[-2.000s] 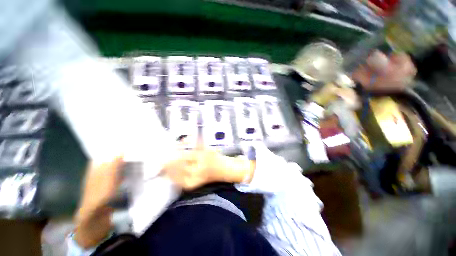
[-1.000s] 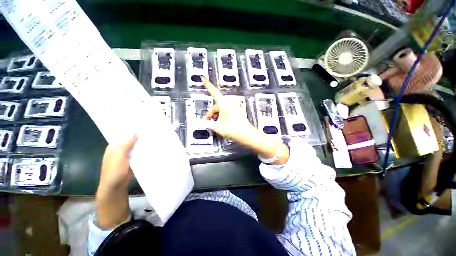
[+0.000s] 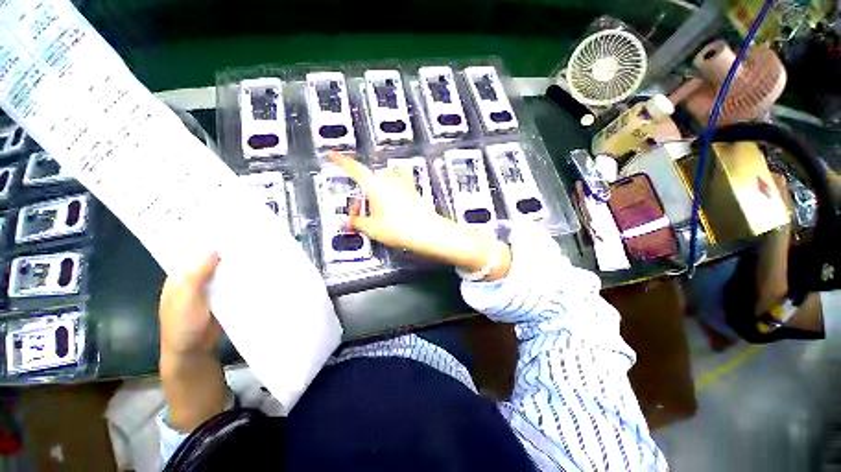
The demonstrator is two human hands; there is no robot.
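A long white label strip with rows of faint print runs from the upper left down to my lap. My left hand grips its lower part. A clear blister tray holds two rows of white device units, each with a dark oval at its near end. My right hand is over the front row, index finger extended to the far end of the second device unit. No label is visible at its fingertips. The strip and my right hand partly cover front-row units.
Another filled tray lies at the left. The green belt runs behind. To the right are a white fan, a pink fan, a reddish-brown phone, a gold box, a hanging blue cable and a person's arm.
The blurred first view shows my right hand near the strip at my lap; it is now over the tray. Since one second ago its fingertip has moved from the back-row unit to the front-row unit's far end.
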